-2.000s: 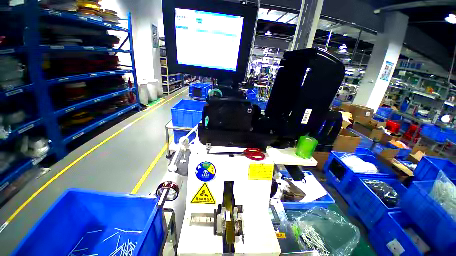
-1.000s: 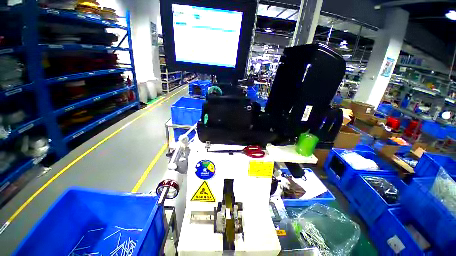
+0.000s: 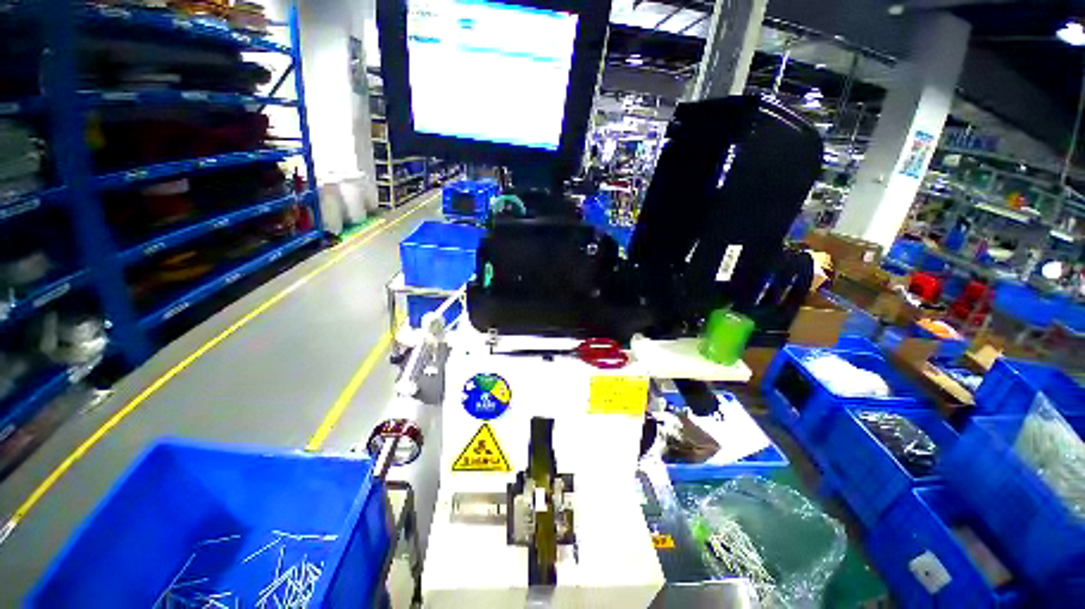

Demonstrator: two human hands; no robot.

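Note:
Neither of my hands shows in the picture. The white machine body stands straight in front of me, with the applicator head, small dark metal parts around a brass-dark vertical strip, low in its front. No wire is seen in the head. The large blue plastic bin is at the lower left, with loose thin white pieces on its floor. The clear plastic bag with more white pieces lies at the lower right. Scissors with red handles lie on top of the body.
The black printer-like unit and tall raised cover stand behind. The monitor is lit above. A green roll sits on the right ledge. A small blue tray holds papers. Stacked blue bins stand right, blue shelving left.
The view has shifted slightly, so the monitor and machine sit a little higher in the picture. No object has visibly been moved, and no hand has appeared.

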